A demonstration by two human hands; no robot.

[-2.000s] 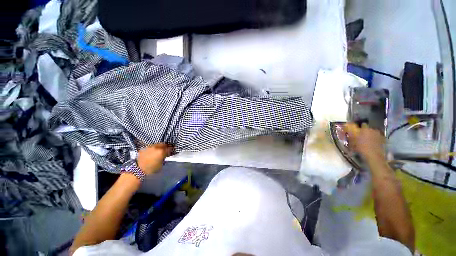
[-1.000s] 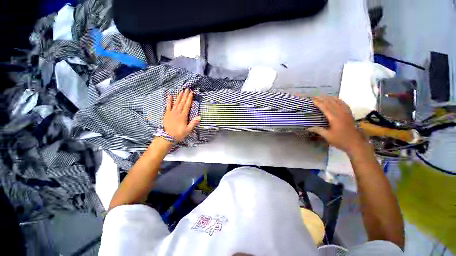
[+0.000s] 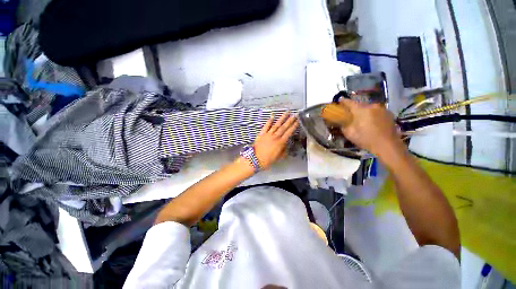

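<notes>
The checked garment piece lies stretched from left to right in front of me, bunched at its left part and flat at its right part. My left hand rests flat on its right end, fingers spread and pointing up and right. My right hand grips the orange handle of the steam iron. The iron's silver tip points left, right beside the garment's end and close to my left fingertips. Whether its soleplate touches anything is unclear. The sleeve board is hidden by the garment.
A large black pressing board lies at the far side. A garment pile with a blue strip is at left. The metal iron rest, white press cloth, hoses and a yellow-green sheet are at right.
My left hand has moved right along the garment to its end. My right hand has left the cloth and taken hold of the iron. The view has shifted right.
</notes>
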